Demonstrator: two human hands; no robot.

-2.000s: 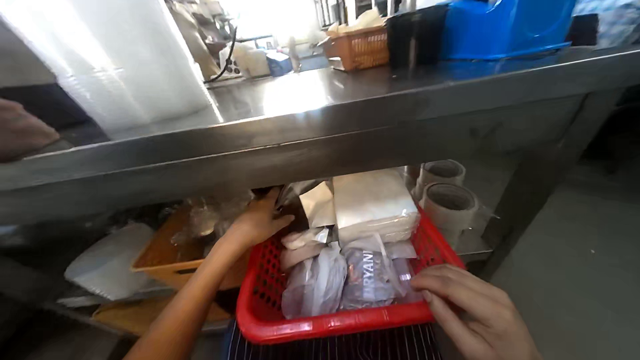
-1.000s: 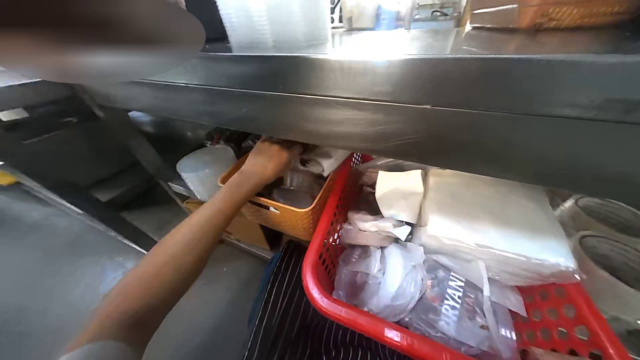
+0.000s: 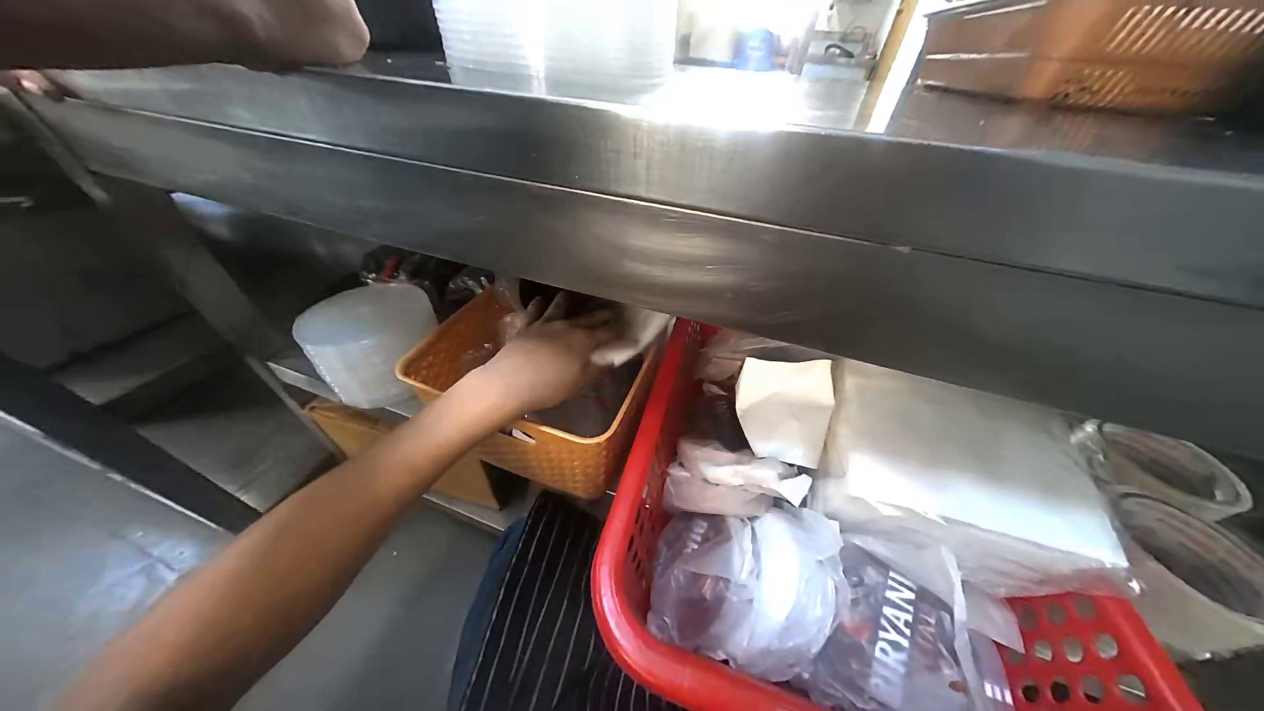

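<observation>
My left hand (image 3: 553, 355) reaches in over an orange-brown woven plastic basket (image 3: 553, 459) on the shelf under the steel table. Its fingers are spread near a whitish paper or plastic piece (image 3: 632, 336); whether it grips anything is unclear. Clear plastic items lie in that basket. To the right, a red perforated plastic basket (image 3: 620, 602) holds plastic bags (image 3: 750, 588), a printed clear bag (image 3: 889, 632), a folded cream paper piece (image 3: 785, 410) and a wrapped stack of white sheets (image 3: 973, 474). My right hand is out of view.
The steel table edge (image 3: 632, 188) crosses above both baskets. A stack of round clear lids or tubs (image 3: 365, 341) stands left of the orange-brown basket, and round tubs (image 3: 1185, 563) stand at right. On the tabletop are stacked clear containers (image 3: 558, 39) and a brown basket (image 3: 1086, 49). Another person's arm (image 3: 188, 30) shows at upper left.
My right hand, seen at the red basket's rim two seconds ago, has left the view. My left hand has gone from the red basket's left side to the orange-brown basket. The view has shifted left.
</observation>
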